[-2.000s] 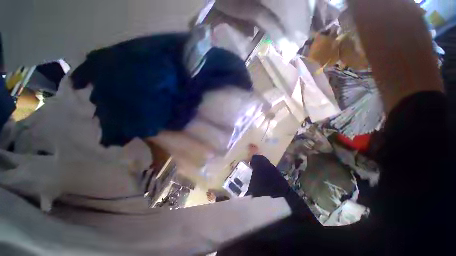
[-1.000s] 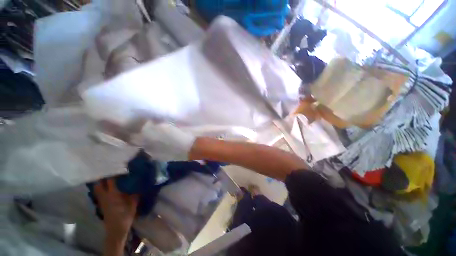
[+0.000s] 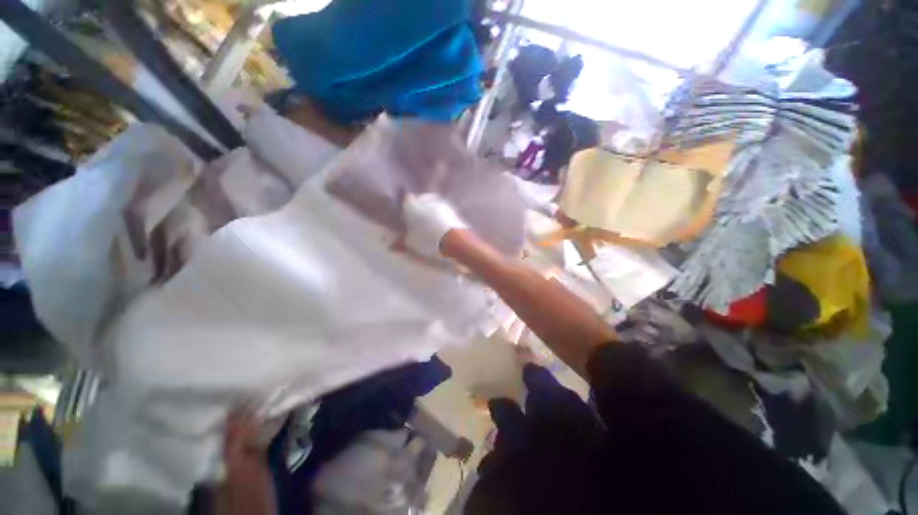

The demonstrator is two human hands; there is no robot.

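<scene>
Large creased sheets of white-grey pattern paper [image 3: 282, 292] spread over the left and middle. My right hand [image 3: 428, 223], in a white knitted glove, grips the paper near its upper right fold; its fingers are blurred. My left hand [image 3: 245, 448] is bare and shows only partly at the lower left, against the paper's lower edge; its fingers are hidden or blurred. Dark blue cloth [image 3: 377, 402] lies under the paper's lower edge, right of my left hand.
A bright blue fabric bundle [image 3: 388, 60] lies behind the paper. Dark metal bars [image 3: 166, 75] cross the upper left. At right are a cream bundle [image 3: 634, 196], layered grey-white fabric pieces [image 3: 760, 191], and yellow cloth [image 3: 830, 282]. My dark-clothed knees are below.
My gloved right hand has moved up and right across the paper. The paper now covers most of my left hand and some dark blue cloth. The view has shifted.
</scene>
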